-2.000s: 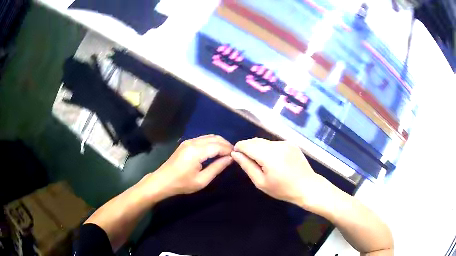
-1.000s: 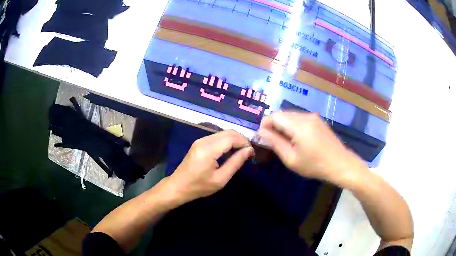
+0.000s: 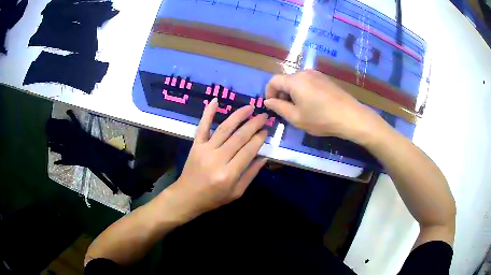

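Note:
The blue-tinted clear sewing template [image 3: 237,27] lies on the white table. A black strip [image 3: 153,95] lies along its near edge, with three groups of pink markings [image 3: 176,89]. My left hand [image 3: 229,153] is spread palm down over the near edge, fingertips on the middle and right pink groups. My right hand [image 3: 317,105] is bent over the right pink group, thumb and index finger pinched together. Whether a small piece is between these fingertips cannot be told. The right pink group is partly hidden by my fingers.
Black cut pieces [image 3: 67,72] lie on the table left of the template. Brown tape bands [image 3: 215,51] cross the template. Below the table edge at left, a black fabric heap [image 3: 89,153] lies on clear plastic [image 3: 70,180]. Part of a carton [image 3: 70,258] shows at bottom left.
Both hands have moved from in front of the table edge up onto the template. My left hand has opened from a pinch and spread flat. The view has shifted slightly.

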